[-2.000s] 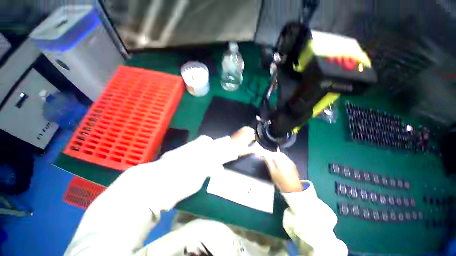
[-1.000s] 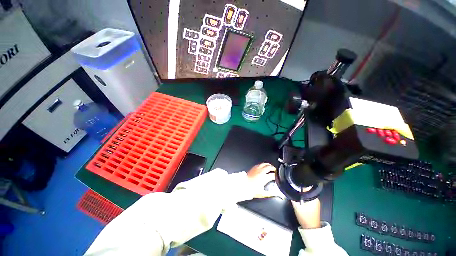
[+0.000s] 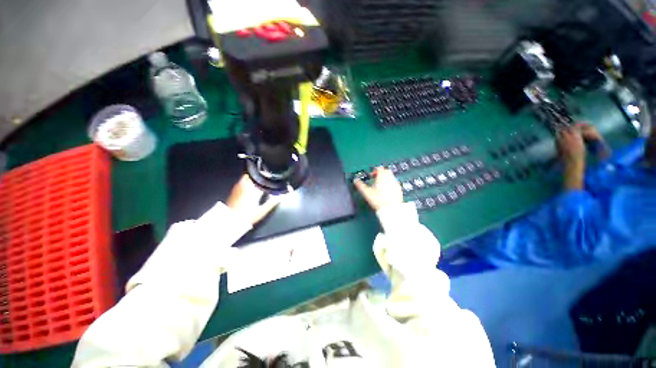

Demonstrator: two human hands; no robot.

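Note:
My right hand (image 3: 383,190) is at the left end of the module rows. Its thumb and finger are around a small dark electronic module (image 3: 361,176) at the mat. My left hand (image 3: 252,200) rests over the black microscope base plate (image 3: 327,165), just left of and below the ring light (image 3: 278,175). Its fingers are blurred and I cannot tell if they hold anything. A bright spot lies on the plate under the ring. The video microscope (image 3: 273,61) stands above. A white paper sheet (image 3: 277,260) with small red-brown bits lies in front of the plate.
Three module rows (image 3: 439,180) lie right, a denser dark batch (image 3: 417,99) behind. Red slotted tray (image 3: 54,244), dark phone (image 3: 134,251), swab tub (image 3: 122,134) and clear bottle (image 3: 178,92) are left. A yellow-gold bag (image 3: 327,97) lies behind. A person in blue (image 3: 568,226) works at far right.
The view has swung right, so the monitor picture is out of view and the neighbour shows. My right hand has left the microscope and moved right to the module rows. My left hand stays by the ring.

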